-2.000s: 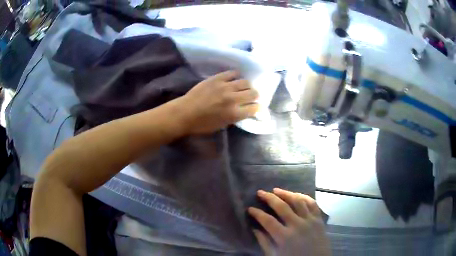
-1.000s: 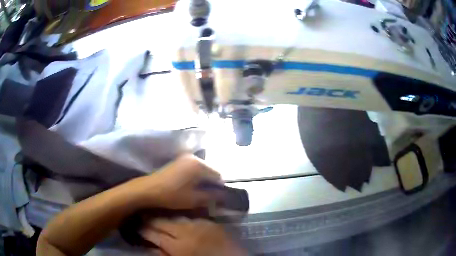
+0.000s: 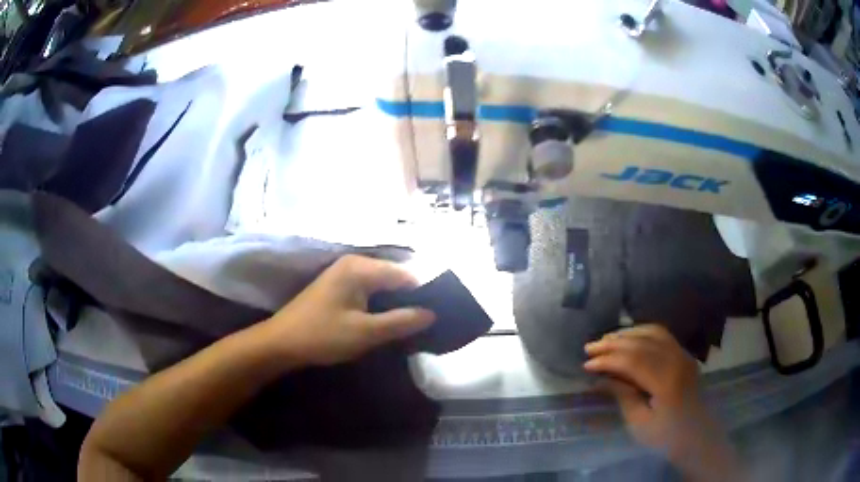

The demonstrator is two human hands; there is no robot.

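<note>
My left hand [image 3: 363, 315] pinches dark cloth [image 3: 454, 313] between thumb and fingers, left of the needle area; a squared corner sticks out to the right. More dark cloth hangs below this hand, over the ruler. My right hand [image 3: 651, 377] has its fingertips at the lower edge of a rounded grey woven piece [image 3: 547, 320] bearing a small dark label [image 3: 575, 268]. This piece lies right of the presser area, partly under the sewing machine head [image 3: 585, 141]. Lamp glare hides the needle.
A dark notched piece [image 3: 674, 273] lies right of the grey piece. A black-rimmed loop [image 3: 792, 327] is at the right. Light grey-blue cloth [image 3: 193, 212] with dark patches lies left. The ruler strip [image 3: 509, 428] runs along the front edge.
The grey labelled piece has appeared beside the needle area. My right hand has moved right, away from my left hand, to this piece. My left hand now shows a dark cloth corner.
</note>
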